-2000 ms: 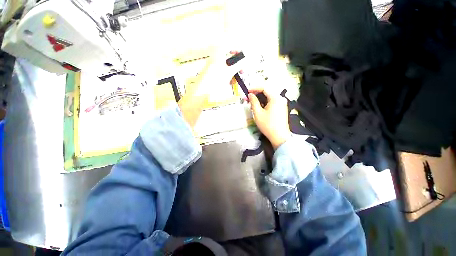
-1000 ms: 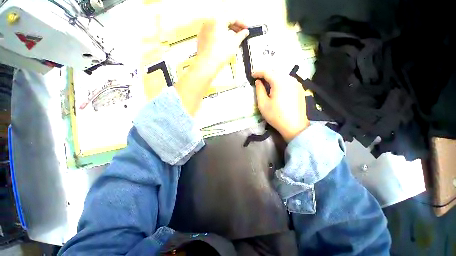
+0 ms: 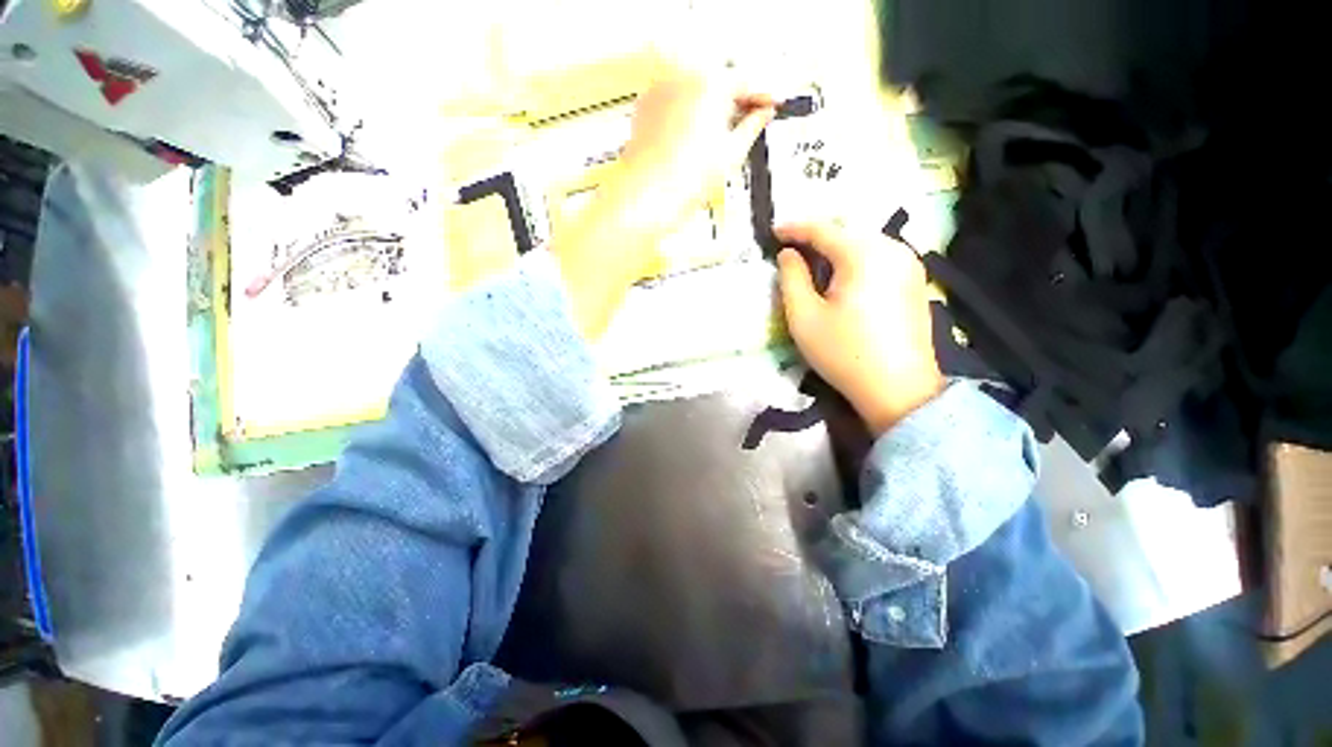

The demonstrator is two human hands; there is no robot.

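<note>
The white sewing template [image 3: 314, 394] with green and yellow taped edges lies in front of me. A narrow black fabric strip [image 3: 761, 183] lies upright at its right part, with a short arm at the top. My left hand [image 3: 679, 161], washed out by glare, reaches across the template; its fingertips touch the strip's upper end. My right hand [image 3: 865, 314] has its thumb and forefinger at the strip's lower end. Another L-shaped black strip [image 3: 514, 212] lies on the template left of my left forearm.
The white machine head [image 3: 146, 88] with a red triangular logo stands at upper left. A heap of black cut pieces [image 3: 1081, 277] lies at right. A loose black strip [image 3: 782, 423] lies at the front edge. A blue tray edge [image 3: 27, 496] shows far left.
The black strip has come from a slanted position between my hands to lying upright along the template's right part. My left hand has moved up to its top end. The view has shifted slightly.
</note>
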